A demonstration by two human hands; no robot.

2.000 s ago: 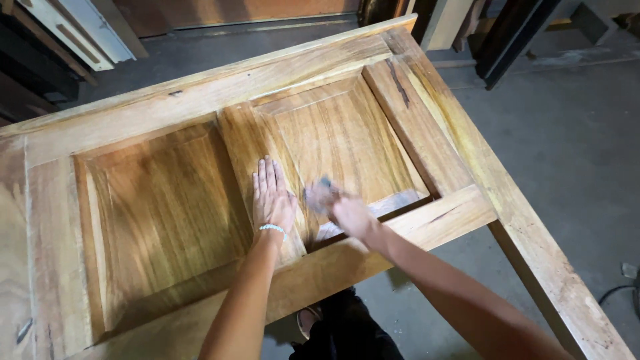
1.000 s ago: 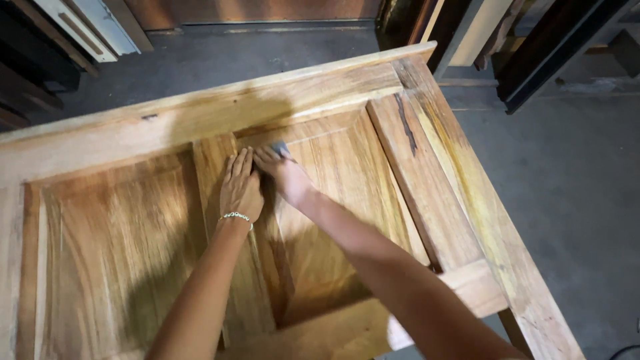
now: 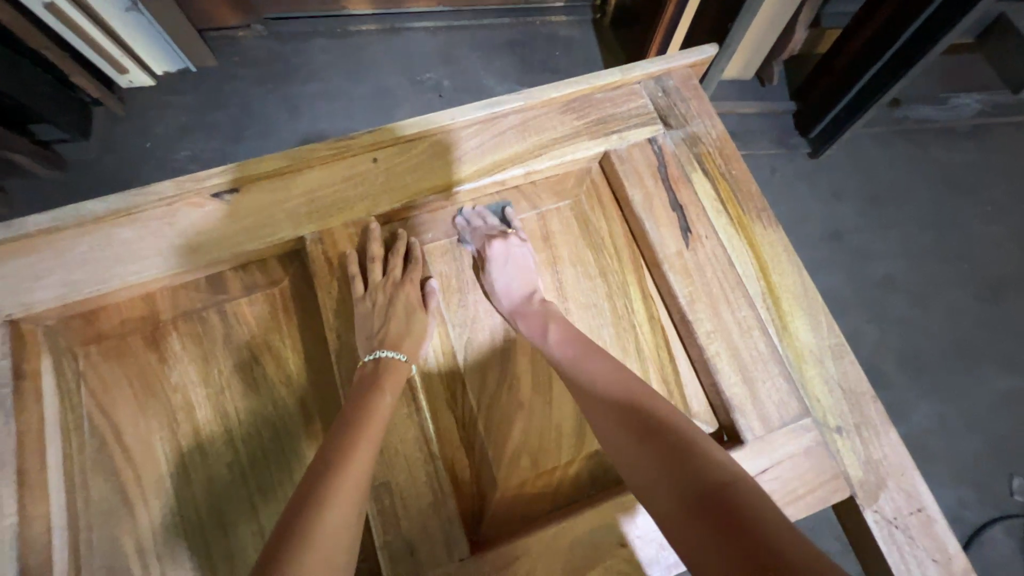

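A wooden panel door [image 3: 712, 304] lies flat before me, with two raised panels in view. On its middle stile, near the top end, my left hand [image 3: 392, 300] rests palm down with the fingers spread, a beaded bracelet [image 3: 386, 355] at the wrist. My right hand [image 3: 504, 256] presses a grey sanding sheet or pad [image 3: 498, 210] against the upper bevel of the right raised panel [image 3: 584, 312], close to the far rail. Part of the pad is hidden under my fingers. The left raised panel [image 3: 184, 384] lies beside my left forearm, partly in shadow.
A dark crack marks the right-hand board [image 3: 672, 192]. Beyond the door, boards and frames stand at the upper left [image 3: 104, 40] and a dark frame piece [image 3: 880, 64] at the upper right. Grey concrete floor [image 3: 920, 240] surrounds the work. A black cable [image 3: 992, 528] lies at lower right.
My right hand has moved from the panel's lower left, up to its top edge beside my left hand, then right along it. My left hand has moved up the middle stile.
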